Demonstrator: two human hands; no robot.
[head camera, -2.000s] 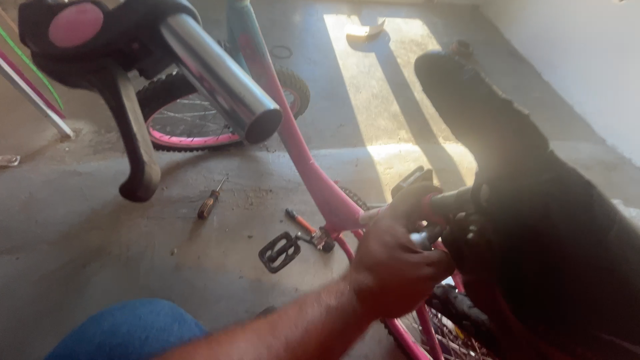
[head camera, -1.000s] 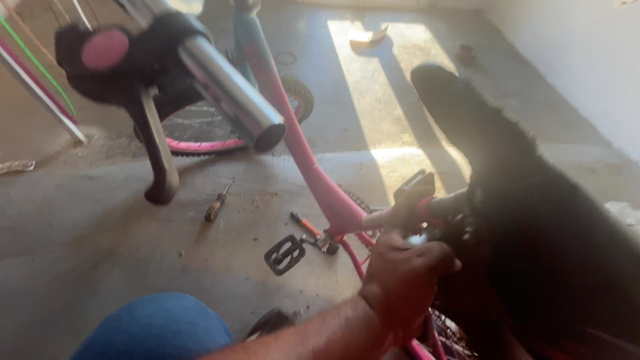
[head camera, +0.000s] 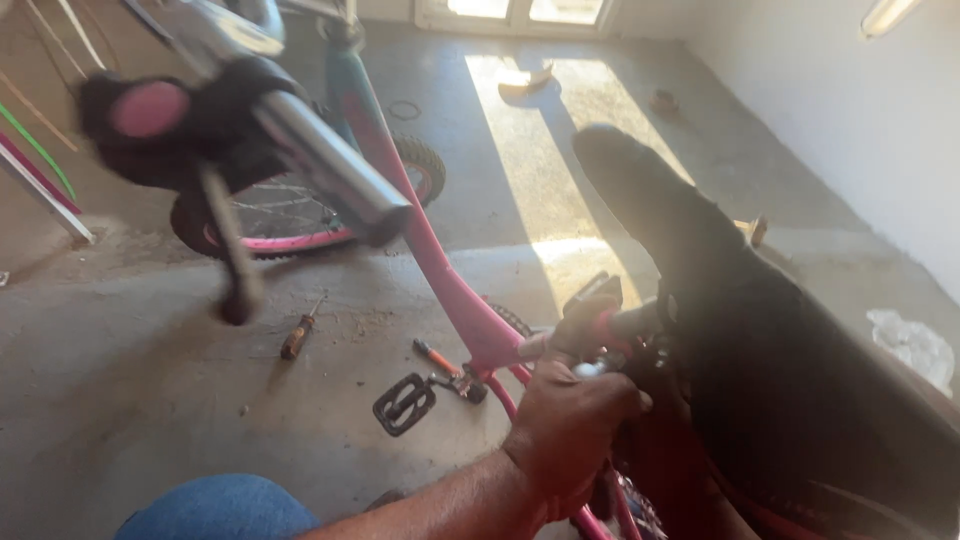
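Note:
A small pink and teal bicycle frame (head camera: 461, 304) runs down the middle, with a black saddle (head camera: 750, 322) at the right. Below the saddle's near side, my left hand (head camera: 574, 409) is closed around the seat post area, beside a small shiny metal part (head camera: 592, 367). Deep in the saddle's shadow is my right hand (head camera: 664, 420), mostly hidden; its fingers and any hold cannot be made out. A black pedal (head camera: 405, 405) hangs from the crank. At upper left, the chrome handlebar (head camera: 337, 161) carries a black brake lever (head camera: 229, 255), both blurred.
A screwdriver (head camera: 298, 337) and an orange-handled tool (head camera: 437, 358) lie on the concrete floor. Behind the frame is a wheel with a pink rim (head camera: 300, 241). Crumpled clear plastic (head camera: 911, 349) lies by the right wall. My knee in blue jeans (head camera: 221, 510) shows at the bottom.
My left hand stays at the seat post area in all the frames. The view has shifted, bringing the foot of a door or window into sight at the top.

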